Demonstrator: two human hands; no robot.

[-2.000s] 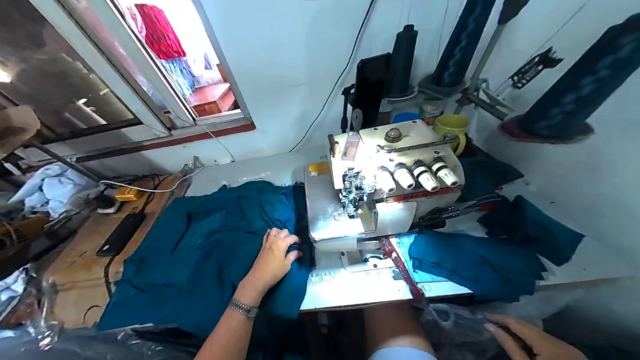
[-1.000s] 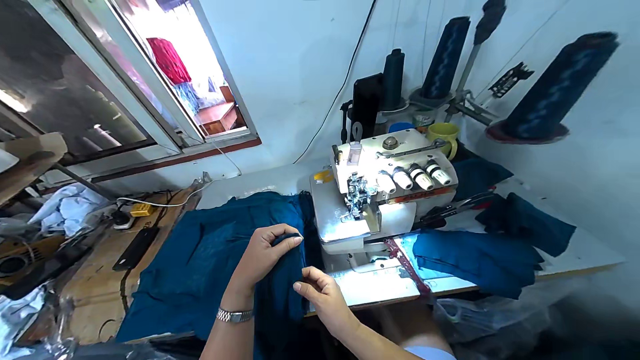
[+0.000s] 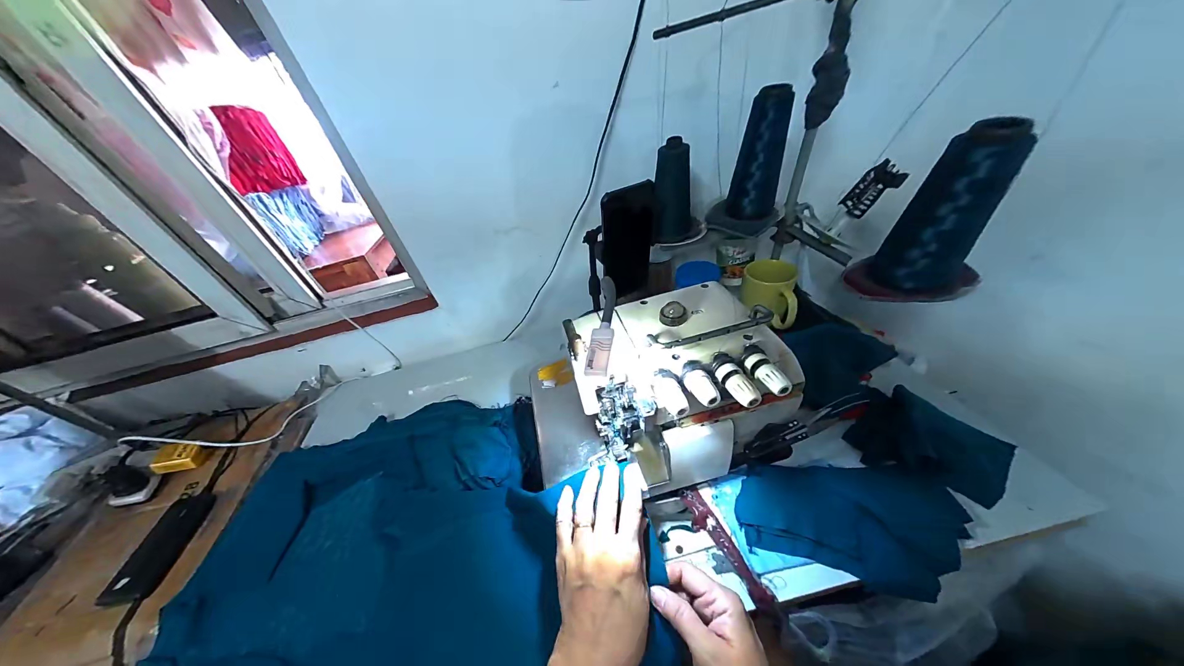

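Note:
The teal fabric [image 3: 407,546] spreads over the table left of the overlock sewing machine [image 3: 684,351], and its edge reaches the lit presser foot and needle area. Flat on that fabric, just in front of the presser foot, lies my left hand [image 3: 603,555], fingers pointing at the machine. My right hand [image 3: 708,615] pinches the fabric's right edge between thumb and fingers, close beside and a little nearer to me. Folded teal pieces [image 3: 851,518] rest on the table right of the machine. Black-handled scissors [image 3: 800,430] lie beside the machine's right side.
Dark thread cones [image 3: 962,208] stand behind and right of the machine. A smartphone [image 3: 627,236] on a holder and a yellow-green mug [image 3: 770,289] are behind it. At left, a wooden surface bears a black power strip [image 3: 159,546] and cables. A clear plastic bag [image 3: 888,629] hangs at front right.
My left hand has moved forward to the presser foot, with fabric under it. My right hand, off the fabric at the far right two seconds ago, now pinches its edge.

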